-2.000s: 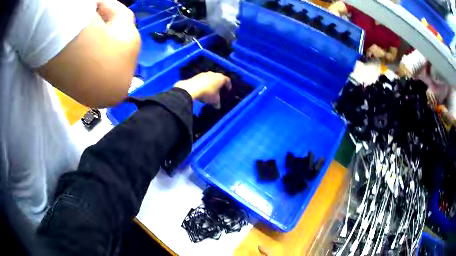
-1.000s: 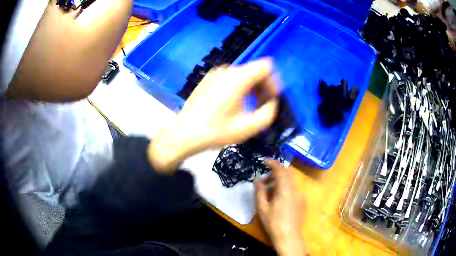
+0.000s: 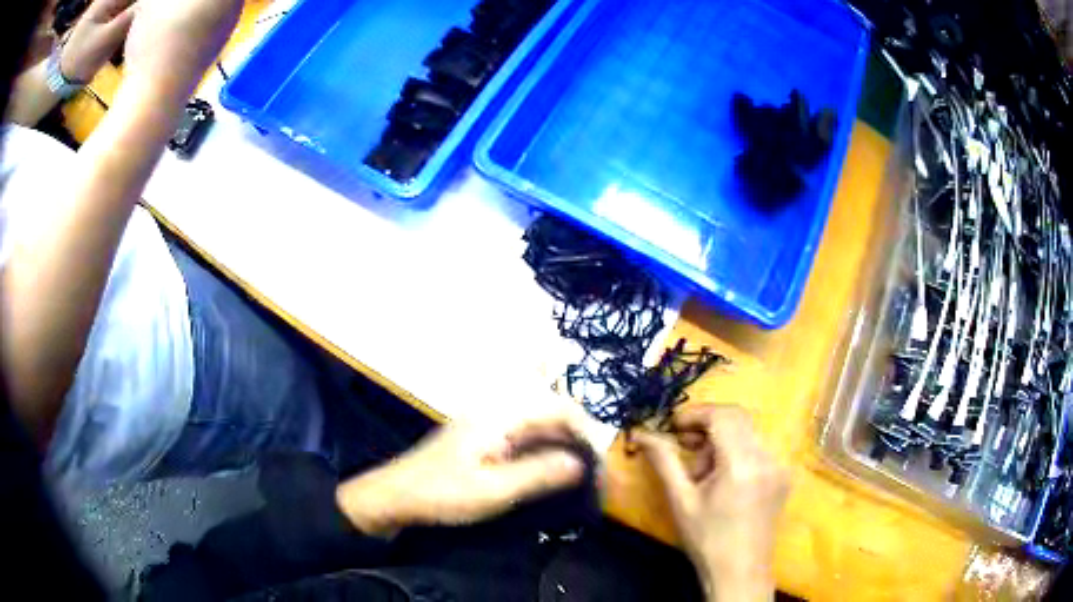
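Observation:
My left hand (image 3: 465, 473), blurred, holds a black housing (image 3: 553, 445) above my lap, near the table edge; the fingers hide part of it. My right hand (image 3: 727, 500) is at the near right end of the tangled pile of black sealing rings (image 3: 606, 315). Its thumb and forefinger pinch at black loop strands there; how many rings they hold cannot be told. The right-hand blue bin (image 3: 659, 129) holds a cluster of loose black housings (image 3: 777, 153). The left-hand blue bin (image 3: 324, 82) holds black housings in a row along its right side (image 3: 441, 94).
A clear plastic bin (image 3: 841, 412) at the right holds white cable assemblies (image 3: 971, 271). A white sheet (image 3: 318, 253) covers part of the yellow-orange table (image 3: 871, 523). A small black part (image 3: 191, 127) lies on the sheet. A coworker's bare arm (image 3: 88, 253) is at the left.
My left hand has moved from the left-hand bin down toward my lap with a housing. My right hand has come in to the ring pile, whose near end is now spread out. The view has shifted.

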